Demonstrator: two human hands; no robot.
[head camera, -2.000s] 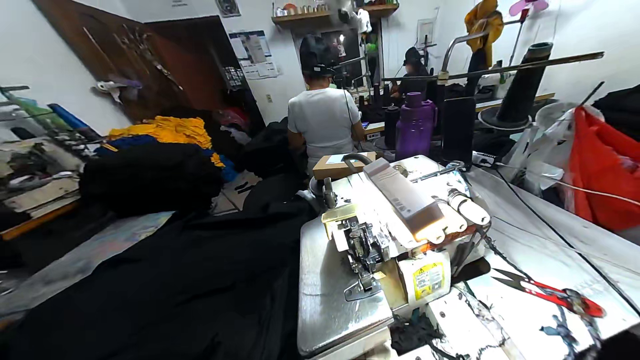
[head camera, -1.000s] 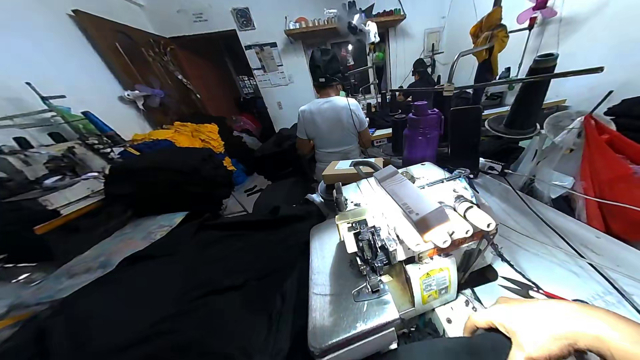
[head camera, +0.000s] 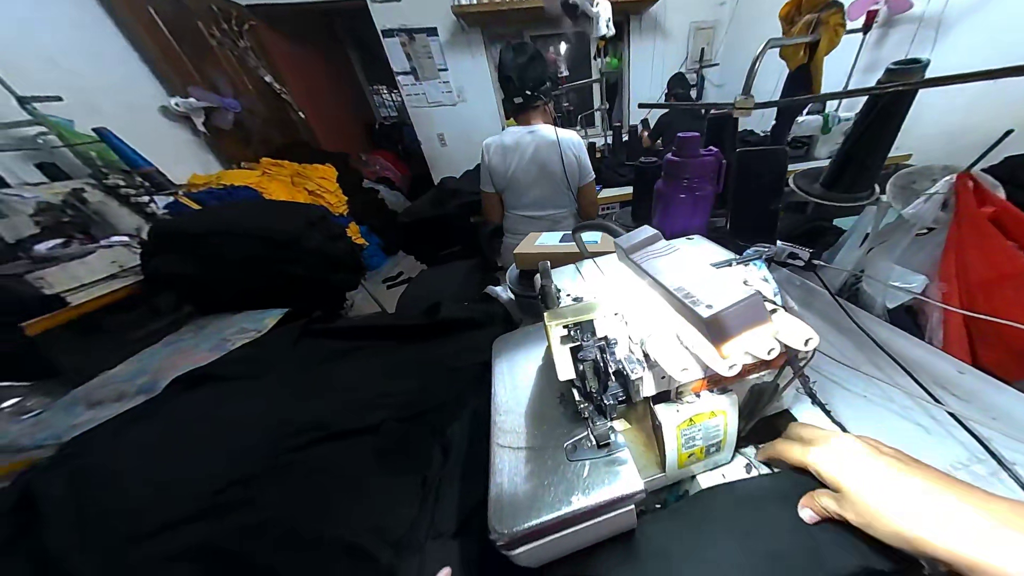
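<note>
An overlock sewing machine (head camera: 680, 320) stands in front of me, its metal bed (head camera: 552, 448) bare and its needle area lit. My right hand (head camera: 848, 472) lies at the machine's right front, on black fabric (head camera: 744, 520), thumb apart from the fingers; whether it grips the fabric is unclear, as the fingertips are partly hidden. Only a fingertip of my left hand (head camera: 445, 571) shows at the bottom edge, beside the large spread of black cloth (head camera: 240, 448) left of the machine. What that hand holds is out of sight.
A cardboard box (head camera: 552, 254) and a purple bottle (head camera: 688, 186) stand behind the machine. Thread cones and a metal rod rise at the right, near a red bag (head camera: 984, 272). Piles of black and yellow fabric (head camera: 288, 182) lie at the left. Two people sit farther back.
My right hand, not visible two seconds ago, came in from the right and black fabric now shows beneath it. The red-handled tool seen earlier on the right is no longer visible.
</note>
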